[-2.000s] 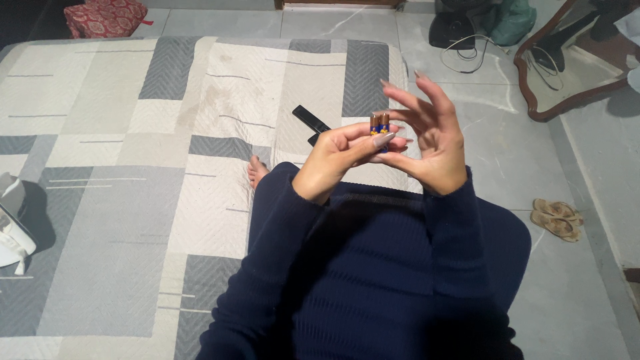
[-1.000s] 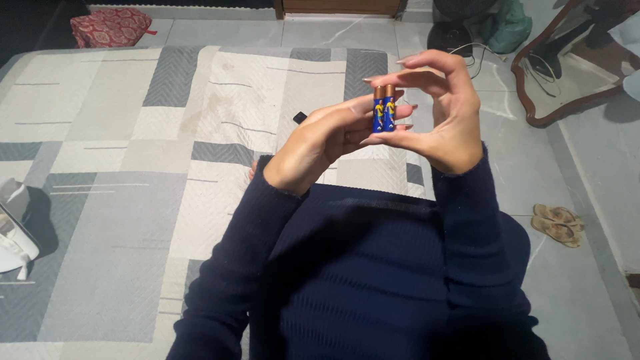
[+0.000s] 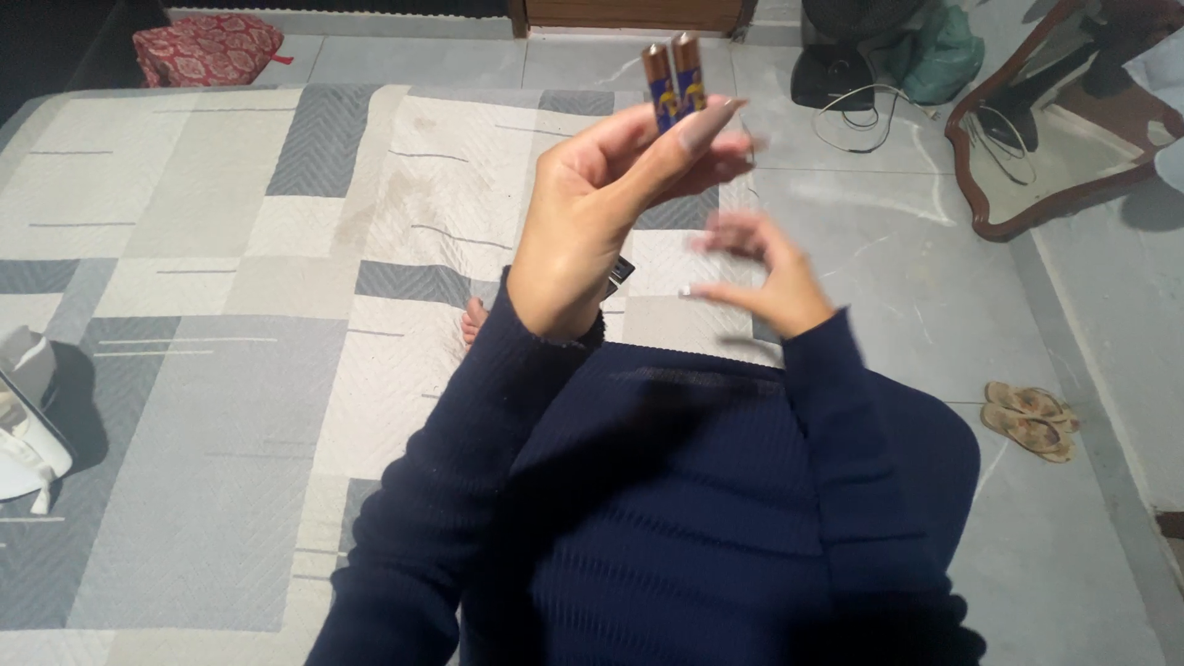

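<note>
My left hand (image 3: 601,203) is raised and pinches two small cylindrical batteries (image 3: 673,81) side by side between thumb and fingers. They are blue with yellow figures and copper-coloured ends, and their lower parts are hidden by the fingers. Lower and to the right, my right hand (image 3: 768,273) is blurred, with thumb and fingers apart and nothing in it. A black object (image 3: 621,272), mostly hidden behind my left wrist, lies on the patchwork bedspread (image 3: 213,398).
A red patterned fabric bag (image 3: 208,48) sits beyond the bed. On the tiled floor at the right are a black base with a white cable (image 3: 856,148), a green bag (image 3: 942,55), a wood-framed mirror (image 3: 967,176) and sandals (image 3: 1029,421). A white object (image 3: 28,435) lies at the left edge.
My right hand has come away from the batteries and moved down. My left hand has risen with them. The black object, shown as a long shape two seconds ago, is now mostly covered.
</note>
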